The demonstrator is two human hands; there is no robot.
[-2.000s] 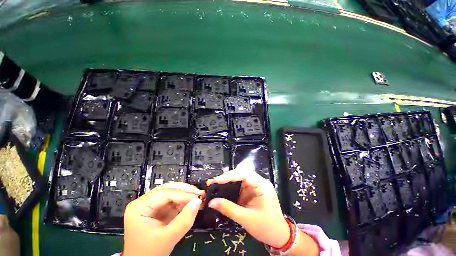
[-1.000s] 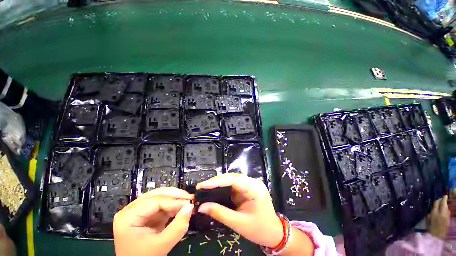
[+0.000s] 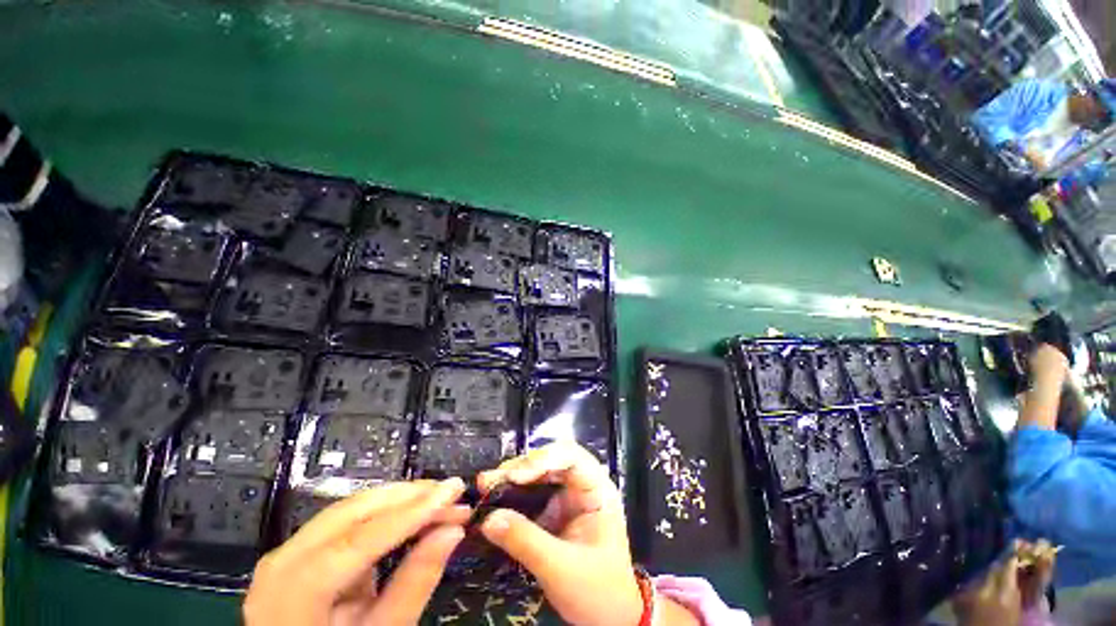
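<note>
A flat black plastic housing (image 3: 524, 499) is held between the thumb and fingers of my right hand (image 3: 569, 526), over the near edge of the large blister tray (image 3: 328, 339). My left hand (image 3: 367, 553) has its thumb and fingertips together at the housing's left edge. Whether they pinch a tiny piece is hidden. The large tray's pockets hold several black housings. The lower right pocket shows no part. Gold slivers (image 3: 492, 608) lie on the green surface just below my hands. The narrow dark tray (image 3: 707, 455), right of the large tray, holds scattered bright metal pieces.
A second blister tray (image 3: 857, 428) of black parts stands right of the narrow tray. A small pale piece (image 3: 885, 270) lies beyond it. A person in blue sleeves (image 3: 1055, 471) works at the far right; other hands (image 3: 1010, 593) are at the lower right. A banded black post (image 3: 22, 165) is far left.
The view has tilted and swung right, so the trays sit further left and the neighbouring person in blue shows. My hands stay together at the housing.
</note>
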